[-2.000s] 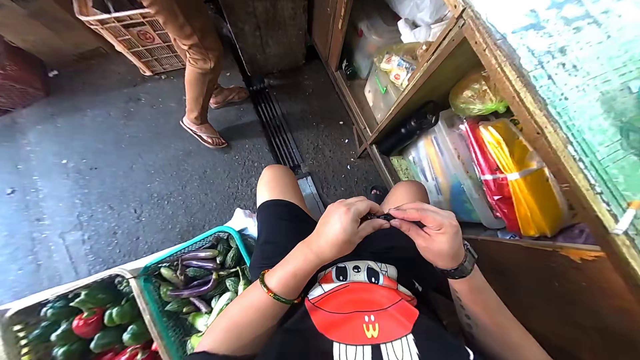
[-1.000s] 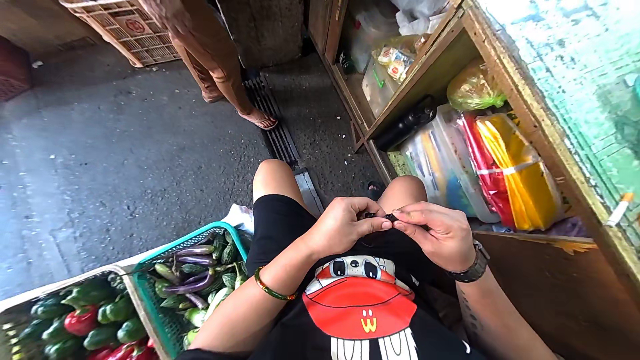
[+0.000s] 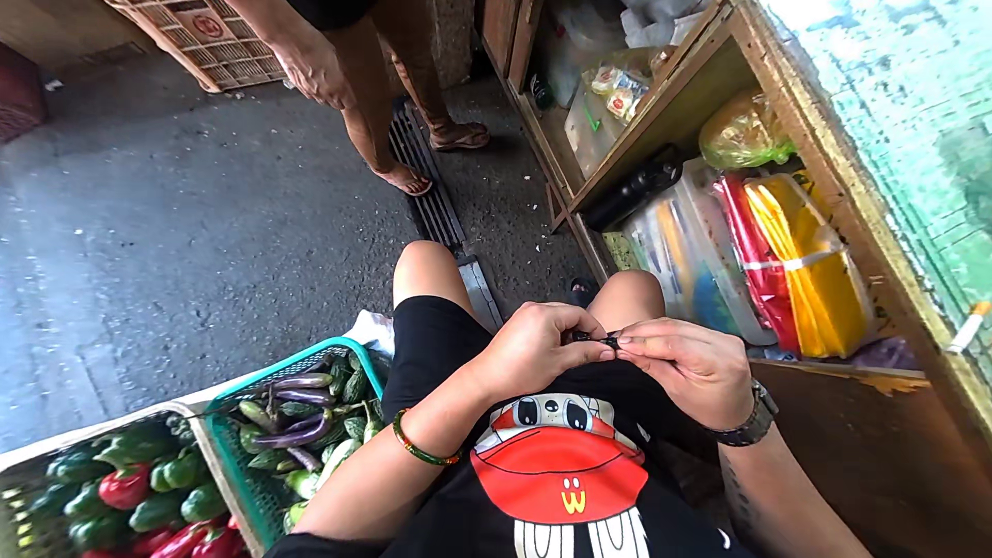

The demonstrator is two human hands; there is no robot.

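Observation:
A small dark object [image 3: 601, 339], too small to identify, is pinched between my two hands above my lap. My left hand [image 3: 542, 341], with a green and red bangle [image 3: 422, 449] on its wrist, grips the object's left end between thumb and fingers. From the other side my right hand [image 3: 686, 368] pinches it with thumb and forefinger; a dark wristwatch [image 3: 750, 425] is on that wrist. Fingers cover part of the object. Below both hands is my black shirt with a red cartoon print [image 3: 558, 473].
At lower left are a teal basket [image 3: 291, 358] of eggplants and green gourds and a crate of bell peppers [image 3: 124, 487]. A wooden shelf [image 3: 659, 128] holding bags and containers stands at right. Another person [image 3: 364, 85] stands beyond my knees near a plastic crate [image 3: 225, 46].
The other person has moved rightward and now stands over the floor grate, with one hand in view. My hands stay together on the small dark object.

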